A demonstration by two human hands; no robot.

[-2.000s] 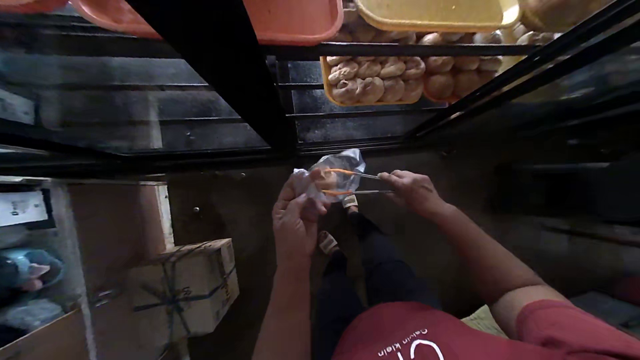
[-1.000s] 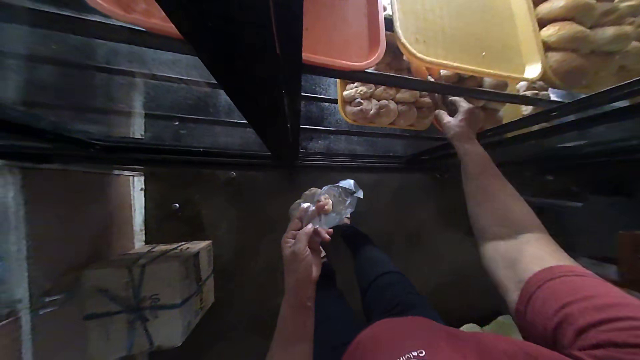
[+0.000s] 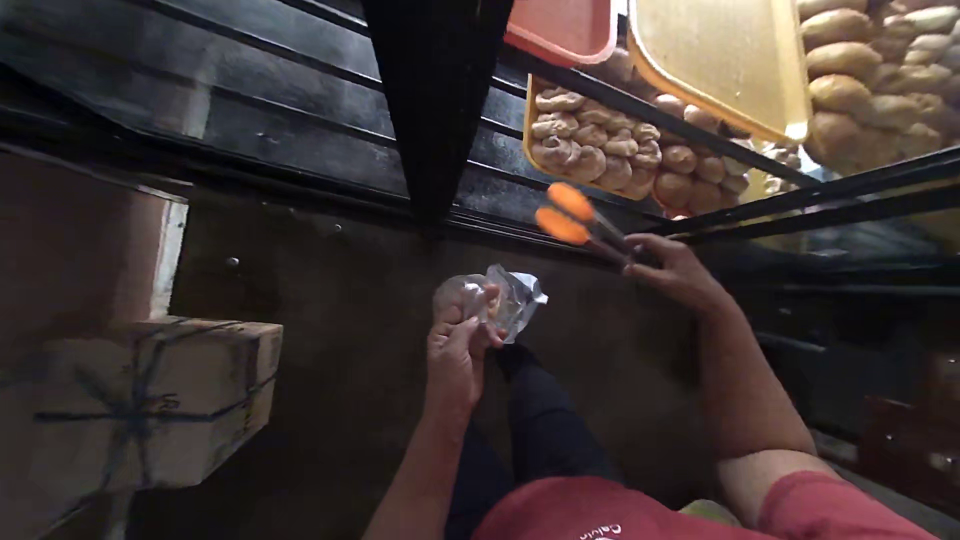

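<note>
My left hand [image 3: 459, 349] is closed around a clear plastic bag [image 3: 517, 304], whose mouth spreads toward the right. Something pale lies inside the bag, but I cannot tell exactly what. In my right hand [image 3: 675, 268] are tongs [image 3: 574, 217] with orange tips, pointing up and left. The two tips stand a little apart with nothing visible between them. Beyond the tongs, twisted bread rolls [image 3: 589, 142] fill a yellow tray [image 3: 529, 127] on the rack, with rounder buns [image 3: 690, 180] beside them.
A black rack post [image 3: 442, 97] and a rail [image 3: 675, 124] stand in front of the shelves. Above are a red tray [image 3: 566, 30] and a yellow tray [image 3: 712, 60], with larger buns [image 3: 840, 60] to the right. A strapped cardboard box [image 3: 180, 397] is at lower left.
My right hand has come back from the bread trays toward me, and the tongs now show clearly in it. My left hand still holds the bag. The view has shifted.
</note>
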